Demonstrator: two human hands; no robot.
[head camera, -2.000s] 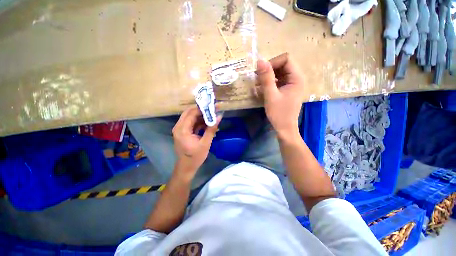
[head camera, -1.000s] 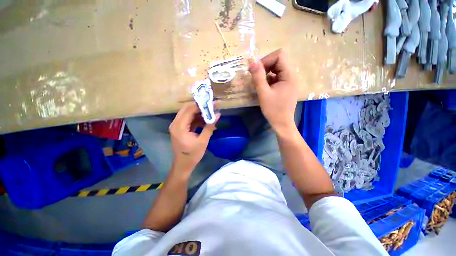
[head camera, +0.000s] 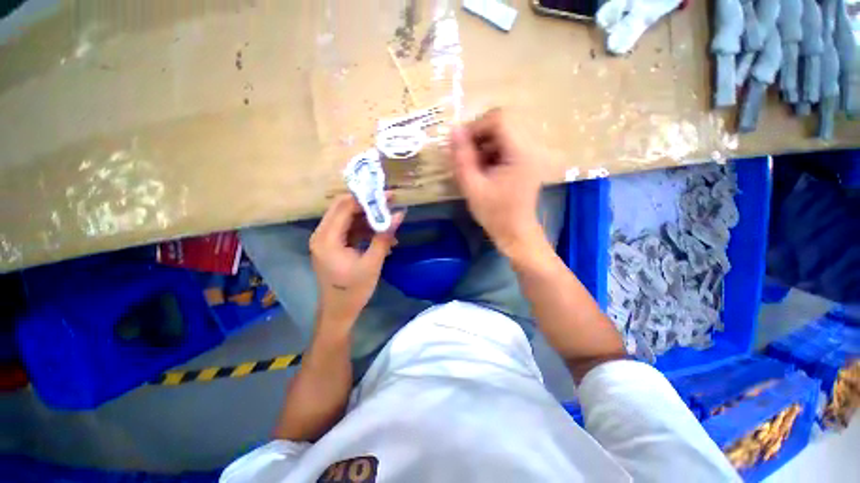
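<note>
My left hand (head camera: 347, 253) holds a pale grey-white cap piece (head camera: 368, 189) by its narrow end at the bench edge, its recessed inside facing up. My right hand (head camera: 495, 174) is blurred, thumb and forefinger close together beside the white glue (head camera: 401, 141); whether a thin stick is between the fingertips cannot be told. The glue is a white ring with pale sticks beside it, on shiny clear film. A thin applicator stick (head camera: 402, 75) lies just beyond it.
Tan bench (head camera: 189, 104). Far side: white block (head camera: 490, 12), phone (head camera: 564, 8), crumpled gloves (head camera: 632, 23), grey handle-shaped parts (head camera: 771, 57). Blue bin (head camera: 589, 247) of cap pieces right of my knees; blue stool (head camera: 118, 325) at left; crates (head camera: 754, 415) lower right; red packet (head camera: 200, 253) below.
The view has shifted, so bench items sit further left and slightly higher. My left hand still holds the cap piece. My right hand stays near the glue and is now blurred.
</note>
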